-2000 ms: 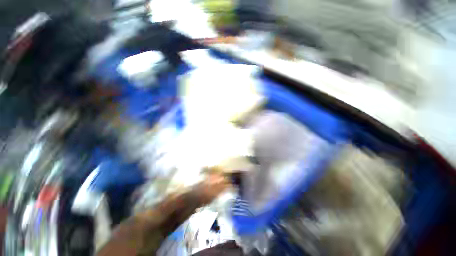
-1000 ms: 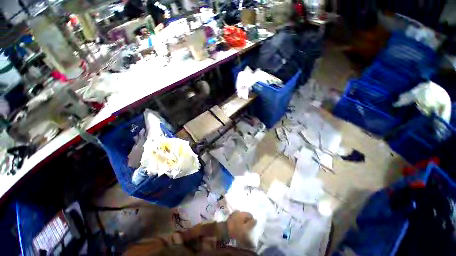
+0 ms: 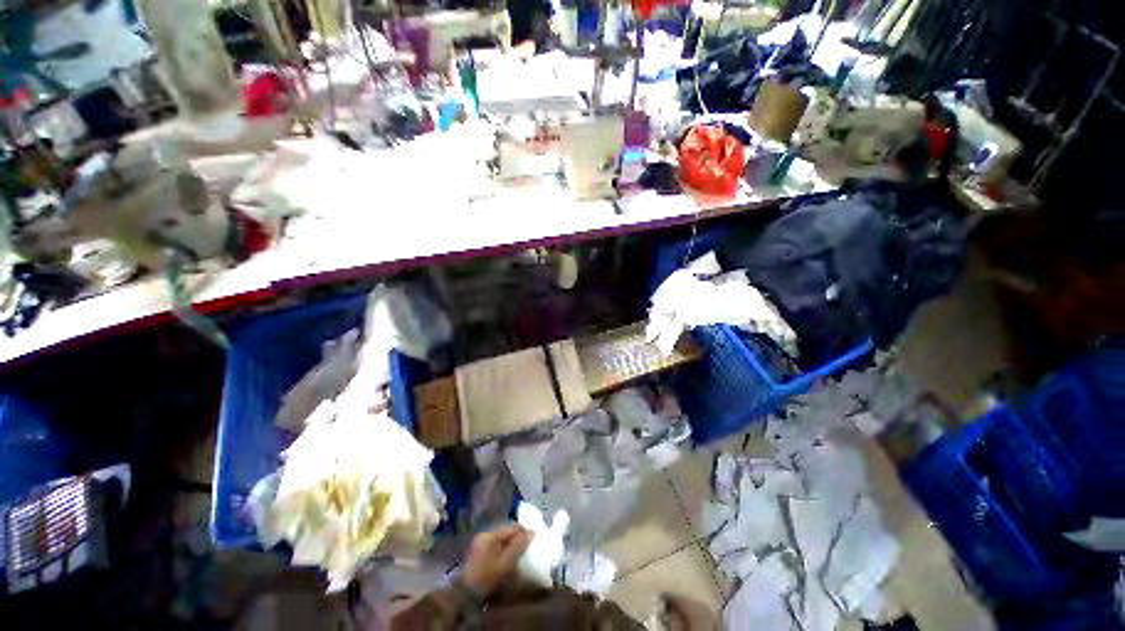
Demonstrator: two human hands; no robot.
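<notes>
My left hand (image 3: 497,557) is at the bottom centre, its fingers closed on a small white fabric piece (image 3: 543,540) that hangs over the floor. A skin-coloured shape at the bottom edge (image 3: 686,614) may be my right hand; it is cut off and blurred, and its grip cannot be told. A cream fabric bundle (image 3: 358,487) lies crumpled over the front of a blue crate (image 3: 247,419) on the left, with paler cloth behind it.
A long white table (image 3: 432,222) with sewing machines (image 3: 561,148) and a red plastic bag (image 3: 712,160) runs across the back. A wooden board (image 3: 506,394) is beneath. Another blue crate (image 3: 740,394) holds white and dark cloth. Scraps (image 3: 802,542) cover the floor. Blue crates (image 3: 1005,493) stand right.
The view has turned towards the table, and the cream bundle and its crate appear closer. My left hand has shifted left in view, still with white fabric.
</notes>
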